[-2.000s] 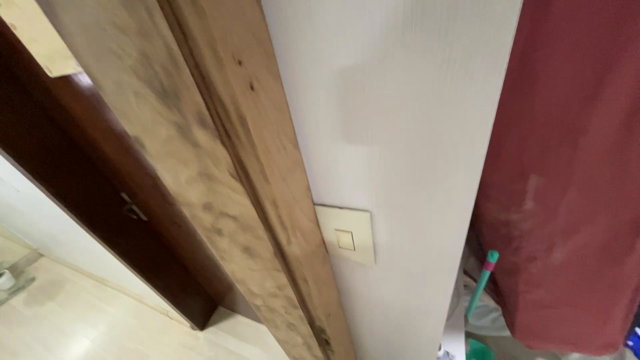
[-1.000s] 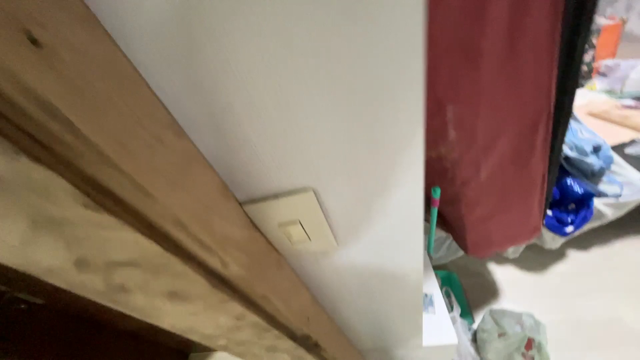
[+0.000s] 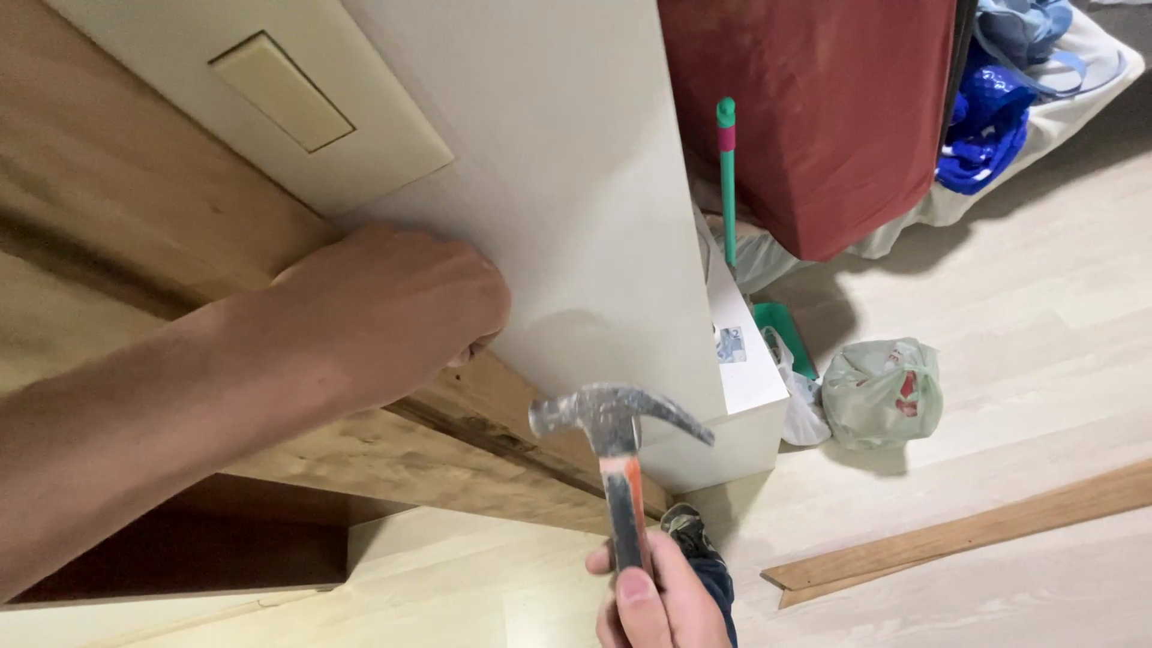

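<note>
My left hand (image 3: 405, 301) rests at the edge of the wooden door frame (image 3: 504, 396), just below the cream light switch plate (image 3: 378, 117). Its fingers are curled and mostly hidden, so whether they hold something does not show. Lower down, my right hand (image 3: 657, 598) grips the dark and orange handle of a claw hammer (image 3: 612, 418). The hammer stands head up, its striking face towards the frame and its claw pointing right.
A white cabinet (image 3: 751, 396) stands behind the wall's edge. On the floor are a tied plastic bag (image 3: 882, 396), a green dustpan (image 3: 787, 335) and wooden strips (image 3: 972, 531). A dark red cover (image 3: 828, 108) hangs behind a green broom handle (image 3: 728, 189). My shoe (image 3: 688, 531) shows below.
Both my hands have come into view, the right one with the hammer. The view has moved closer to the switch and shows more of the floor.
</note>
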